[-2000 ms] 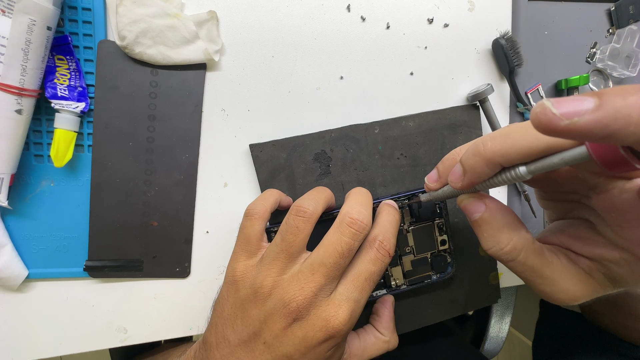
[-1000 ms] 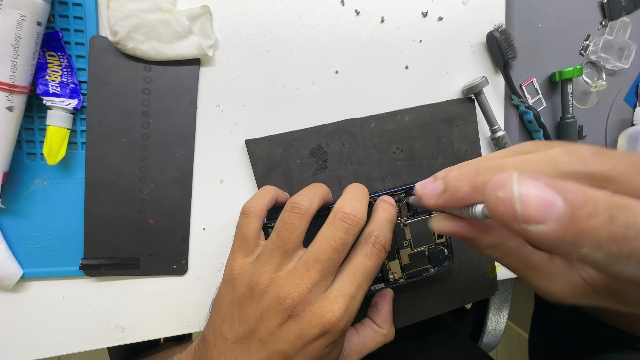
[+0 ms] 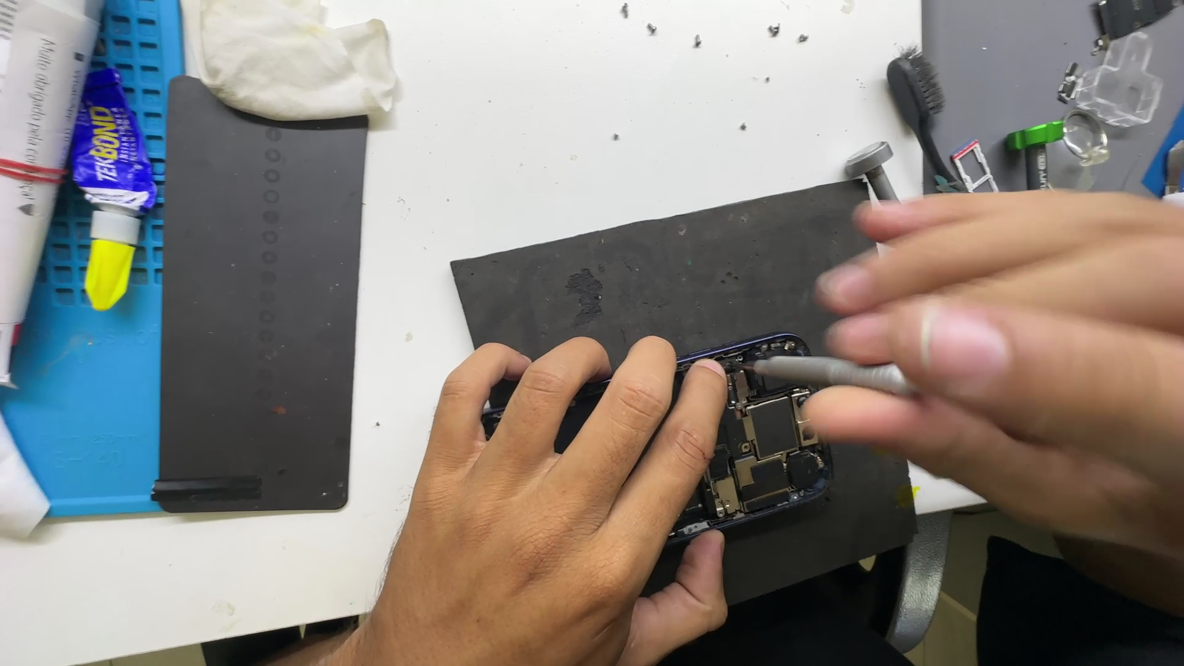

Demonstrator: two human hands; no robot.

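An opened smartphone (image 3: 772,430) with its circuit board and camera parts exposed lies on a dark foam mat (image 3: 647,268). My left hand (image 3: 555,499) spans the phone, fingers over its upper edge and thumb at the lower edge, and covers its left part. In my right hand (image 3: 1008,361), somewhat blurred, is a grey metal screwdriver (image 3: 832,371). Its tip points into the phone's upper right area, close to my left index fingertip; whether it touches a screw cannot be told. The rest of the screwdriver is hidden by the fingers.
Several tiny screws (image 3: 774,30) lie on the white table. Behind my right hand are another grey tool (image 3: 869,162), a black brush (image 3: 916,92), a SIM tray (image 3: 974,166) and a green-collared tool (image 3: 1036,137). On the left are a dark plate (image 3: 264,324), a cloth (image 3: 287,55) and a Tekbond glue tube (image 3: 113,148).
The fingers of my right hand have shifted around the screwdriver, and the red end seen two seconds ago is now out of sight. My left hand stays on the phone.
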